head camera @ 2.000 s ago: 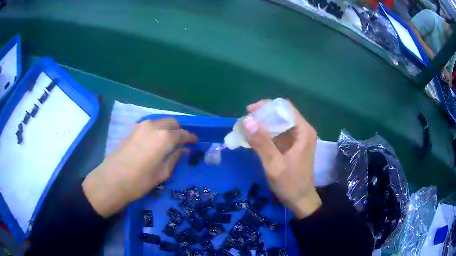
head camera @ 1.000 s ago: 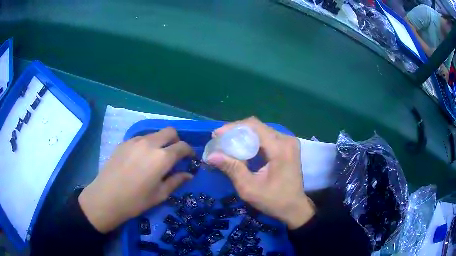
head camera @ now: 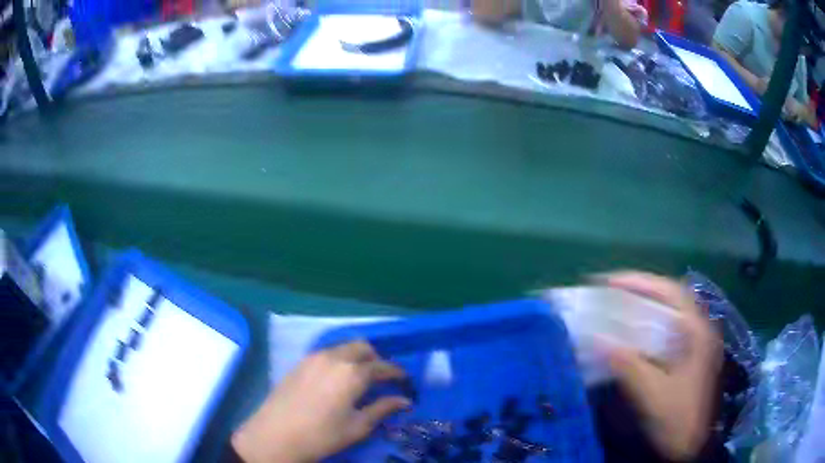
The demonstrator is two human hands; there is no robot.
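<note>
My left hand point(head camera: 330, 398) is over the left side of the blue tray point(head camera: 443, 321), fingers curled around a small black plastic part point(head camera: 398, 387), partly hidden. My right hand point(head camera: 665, 366) is right of the tray, blurred, gripping a translucent white squeeze bottle point(head camera: 624, 327). Loose black plastic parts point(head camera: 497, 434) are heaped in the tray's lower part. A small pale piece point(head camera: 439, 368) lies on the tray floor right of my left hand.
A white-lined tray point(head camera: 149, 380) with a row of black parts stands at left. Clear bags point(head camera: 785, 380) are at right. A black curved band point(head camera: 760, 240) lies on the green conveyor point(head camera: 380, 167). Across it are a blue-rimmed tray point(head camera: 348, 45) and people's arms point(head camera: 620, 23).
The view has tilted up, showing the far bench. My right hand has moved right with the bottle, away from my left hand and off the tray. The pale piece is uncovered.
</note>
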